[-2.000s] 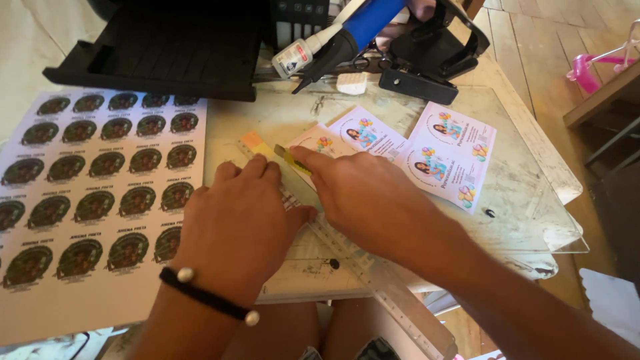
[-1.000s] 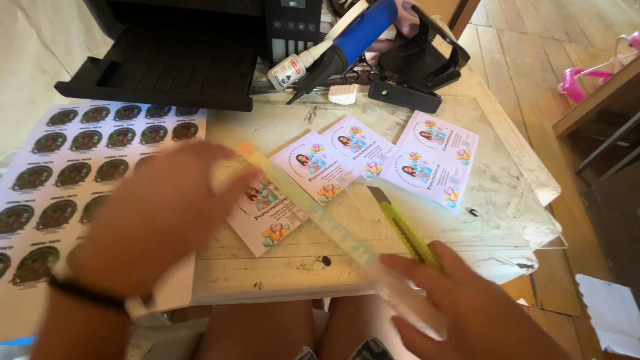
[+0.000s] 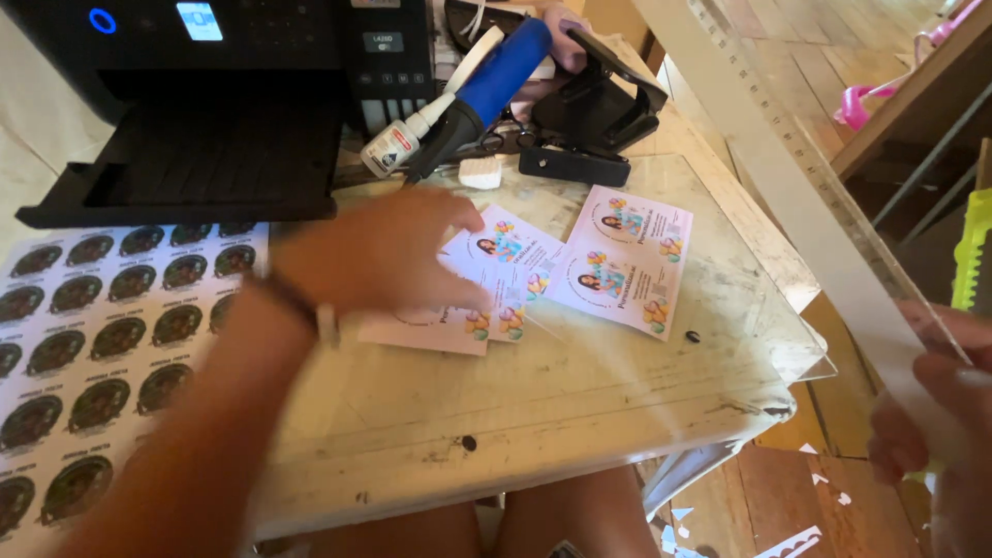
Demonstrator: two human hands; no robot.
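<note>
My left hand (image 3: 380, 252), blurred by motion, is over the left of several printed paper cards (image 3: 492, 260), which overlap. Its thumb and fingers are apart around the cards' edges, and whether they grip one cannot be told. A larger piece with two printed designs (image 3: 624, 260) lies to the right, touching the overlapping cards. Off the table's right edge, my right hand (image 3: 922, 387) holds a clear ruler (image 3: 806, 170) tilted upward. A yellow-green utility knife (image 3: 973, 256) is at the same hand, its lower part hidden behind ruler and fingers.
A sheet of round printed designs (image 3: 116, 337) lies at the left. Behind stand a black printer (image 3: 225, 147), a small glue bottle (image 3: 391, 147), a blue-handled tool (image 3: 508, 74), a white block (image 3: 480, 172) and a black hole punch (image 3: 593, 116). Paper scraps (image 3: 787, 542) lie on the floor.
The ruler has left the tabletop and is now raised at the right in my right hand, along with the knife. My left hand has moved right, from the ruler's end to the cards.
</note>
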